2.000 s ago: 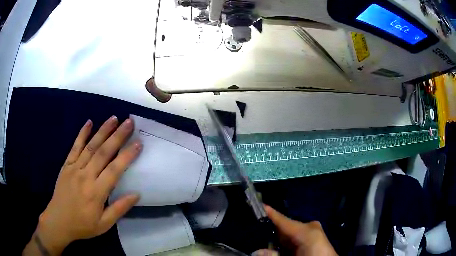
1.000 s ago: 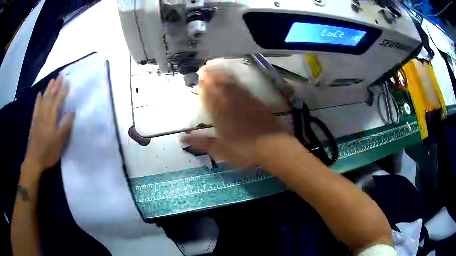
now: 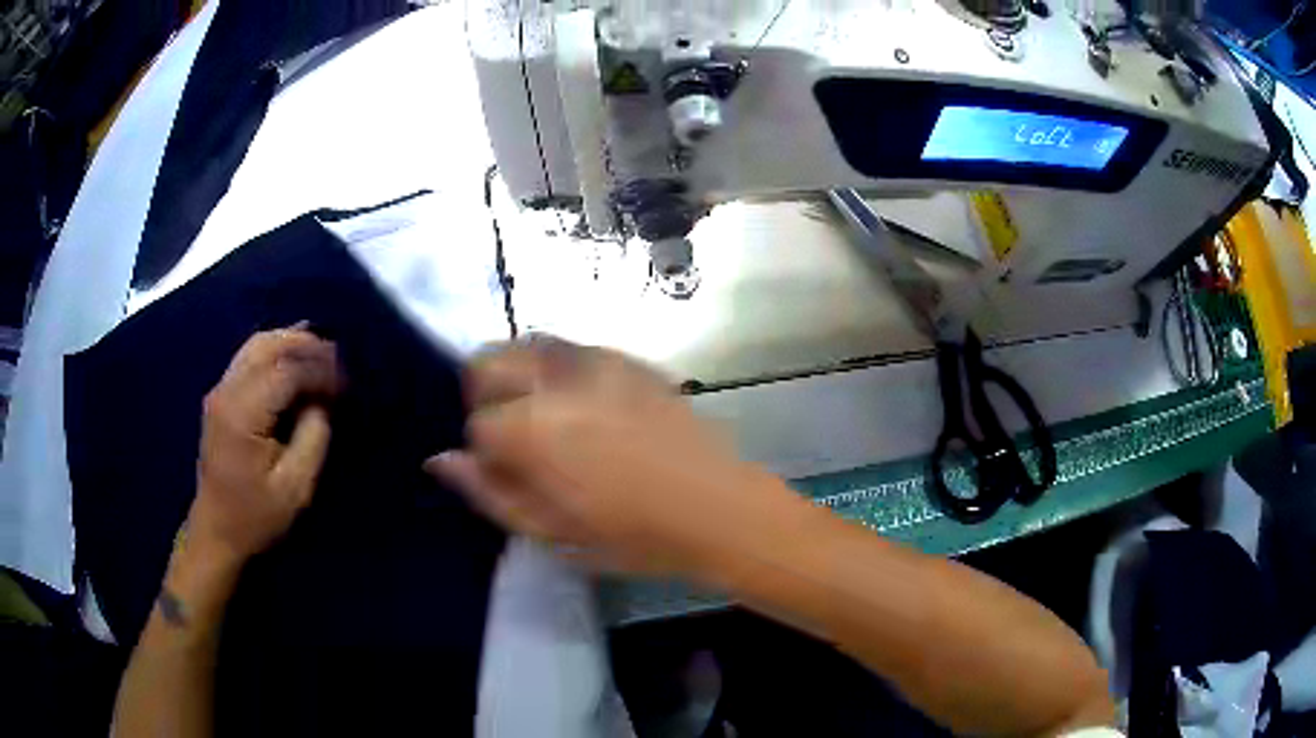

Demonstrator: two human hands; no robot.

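Observation:
A dark navy garment panel (image 3: 188, 346) lies over the left of the table and hangs over its front edge. White pocketing (image 3: 433, 267) shows along the panel's right side, and more white cloth hangs below the table edge. My left hand (image 3: 267, 433) rests on the dark panel with curled fingers; whether it pinches cloth cannot be told. My right hand (image 3: 570, 440) is blurred at the panel's right edge, fingers closed on that edge of the cloth. The shears (image 3: 960, 375) lie on the machine bed, black handles towards me, with no hand on them.
The white sewing machine (image 3: 779, 101) with its blue-lit display (image 3: 1025, 140) stands at the back. A green measuring strip (image 3: 1126, 447) runs along the front edge. Small metal loops (image 3: 1191, 332) and a yellow item (image 3: 1277, 296) are at the right. White and navy cloth (image 3: 1212, 606) is at the lower right.
The shears have gone from my right hand onto the bed. The dark panel now covers most of the white pocketing at the left. My right hand has moved from the machine bed to the cloth.

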